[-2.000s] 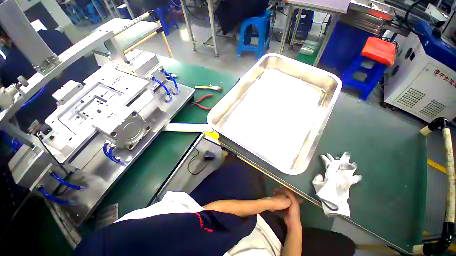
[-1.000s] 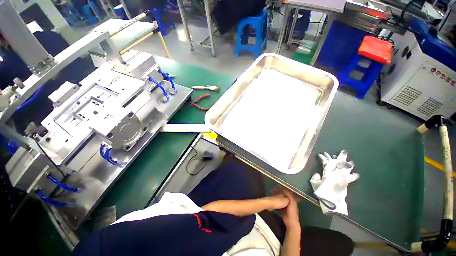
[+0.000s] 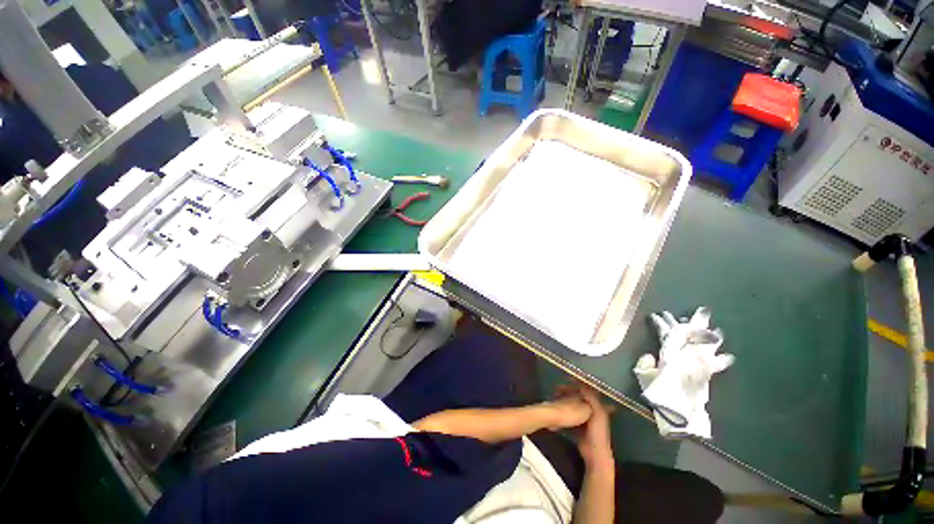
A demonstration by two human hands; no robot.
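Note:
My left hand and my right hand are bare and clasped together over my lap, below the bench edge. They are small and partly in shadow, and nothing shows in them. A shallow silver metal tray with a flat white liner lies on the green top in front of me. A crumpled white work glove lies right of the tray's near corner, apart from it. Neither hand touches the tray or the glove.
A pneumatic fixture with blue hoses stands at left. Red-handled pliers and a thin pale-handled tool lie between it and the tray. A cream tube handle borders the right side. Blue stools stand behind.
The whole view has shifted slightly. My hands stay clasped in the same place, and the tray and glove have not moved.

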